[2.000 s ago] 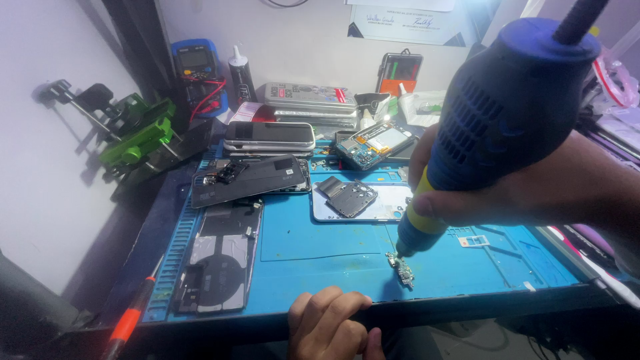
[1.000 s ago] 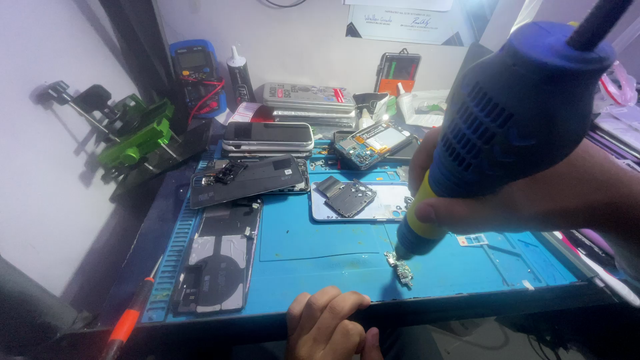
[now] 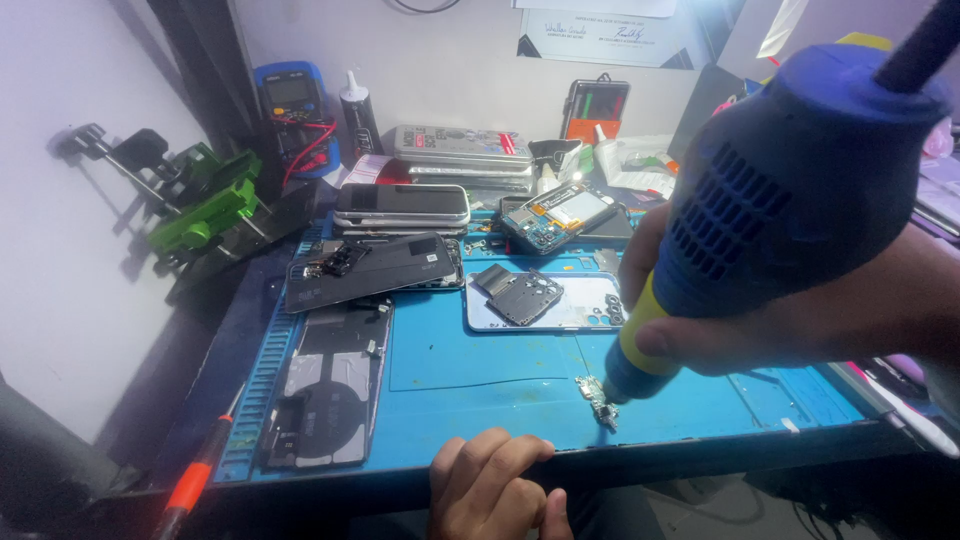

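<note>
My right hand [image 3: 720, 337] grips a blue and yellow corded tool [image 3: 780, 202] with vent slots, which looks like a hot-air gun. Its dark nozzle points down at the right side of a small metallic phone circuit board [image 3: 598, 401] lying on the blue work mat [image 3: 480, 420]; I cannot tell if they touch. My left hand [image 3: 495, 484] rests at the mat's front edge, left of the board, fingers loosely curled, thumb apart, nothing visible in it. Behind the board lies a pale phone frame [image 3: 577, 289] with a black phone part [image 3: 525, 296] on it.
Phone back covers [image 3: 375, 277] and an opened phone [image 3: 330, 397] lie at left. Further back are stacked phones [image 3: 401, 206], an opened phone [image 3: 559, 217], tin boxes [image 3: 461, 146] and a multimeter [image 3: 292, 112]. A green clamp holder [image 3: 206, 206] and an orange-handled screwdriver [image 3: 191, 484] stand at left.
The upper body of the tool has shifted somewhat to the right in my right hand, while its nozzle has stayed close to the board. My left hand has hardly moved.
</note>
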